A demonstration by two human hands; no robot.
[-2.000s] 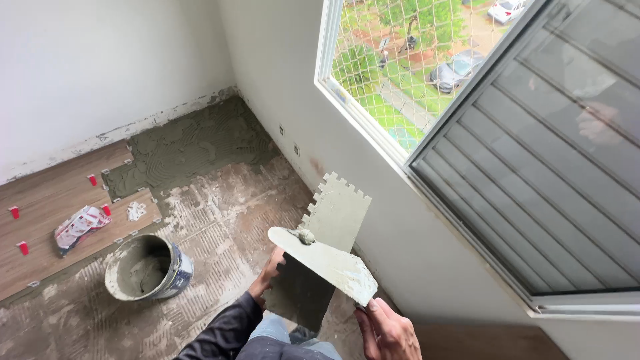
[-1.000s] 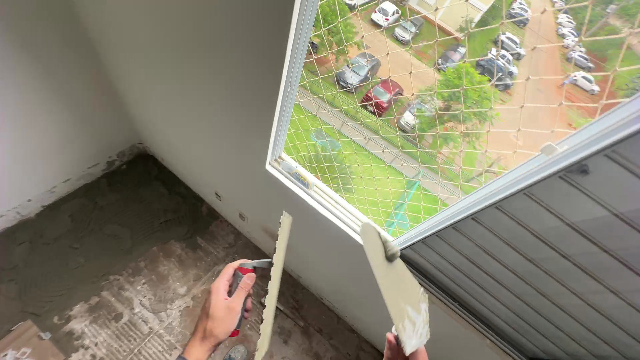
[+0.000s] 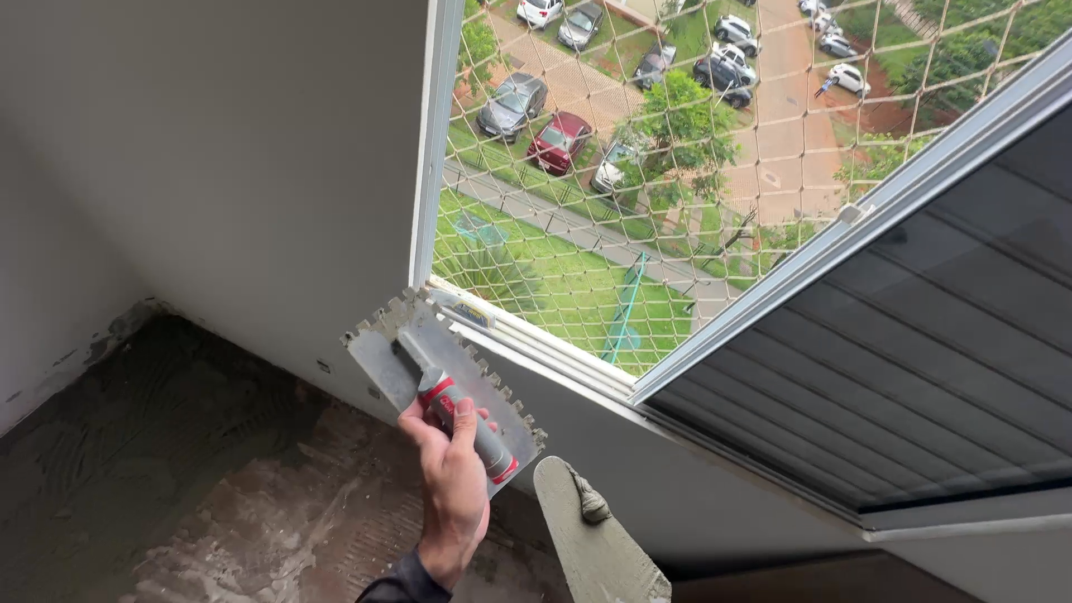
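Observation:
My left hand [image 3: 452, 461] grips the grey and red handle of a notched trowel [image 3: 494, 385]. Its metal plate is tilted up in front of the wall below the window, and mortar clings to its teeth. Just right of it, at the bottom, a pointed trowel [image 3: 590, 536] shows its mortar-smeared blade with a small lump of mortar near the tip. The handle of that trowel and my right hand are outside the frame. Grey mortar [image 3: 159, 435] covers the floor in the corner at the left.
A window with rope safety netting [image 3: 586, 218] overlooks parked cars far below. Its white sill track [image 3: 536, 343] lies close behind the notched trowel. A dark slatted shutter panel [image 3: 904, 335] fills the right side. Bare rough floor [image 3: 276, 519] shows at the lower left.
The notched trowel has turned from edge-on to show its handle side. The pointed trowel is lower in view, and my right hand, seen before at the bottom edge, has left view.

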